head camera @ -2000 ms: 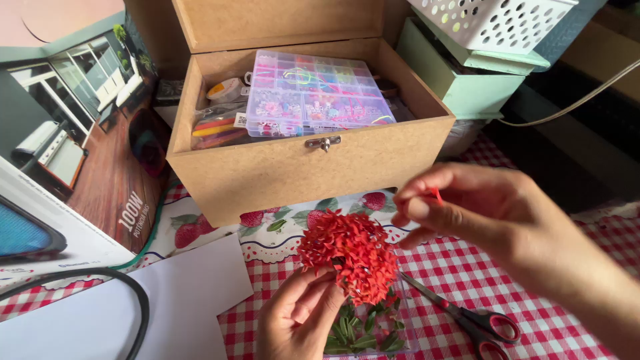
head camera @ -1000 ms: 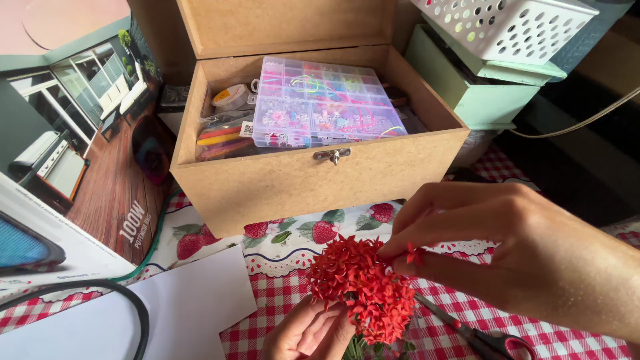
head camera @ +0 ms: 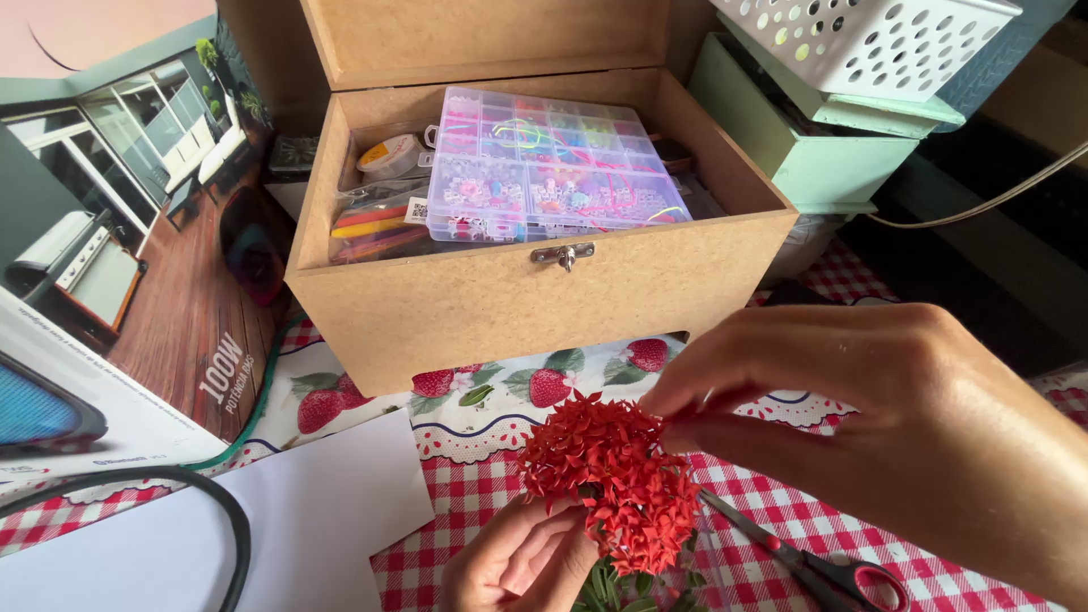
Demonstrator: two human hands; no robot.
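My left hand (head camera: 527, 552) holds a cluster of small red flowers (head camera: 612, 484) from below, low in the middle of the head view. At the cluster's upper right edge, the thumb and fingertips of my right hand (head camera: 816, 425) pinch together on the blossoms; whether a floret is between them is hidden. Green leaves (head camera: 633, 591) show under the flowers, in what looks like a clear container. Scissors (head camera: 803, 561) with black and red handles lie on the checked cloth, to the right of the flowers and below my right hand.
Behind stands an open wooden box (head camera: 527, 314) with a lilac plastic bead organizer (head camera: 552, 170) inside. White paper (head camera: 314, 510) and a black cable (head camera: 238, 527) lie at the left, beside a printed carton (head camera: 170, 340). Green containers (head camera: 850, 170) and a white perforated basket (head camera: 918, 51) are stacked at the right.
My right hand, earlier raised away from the cluster with a red floret between its fingertips, has come down to the cluster's right edge. My left hand still holds the flowers.
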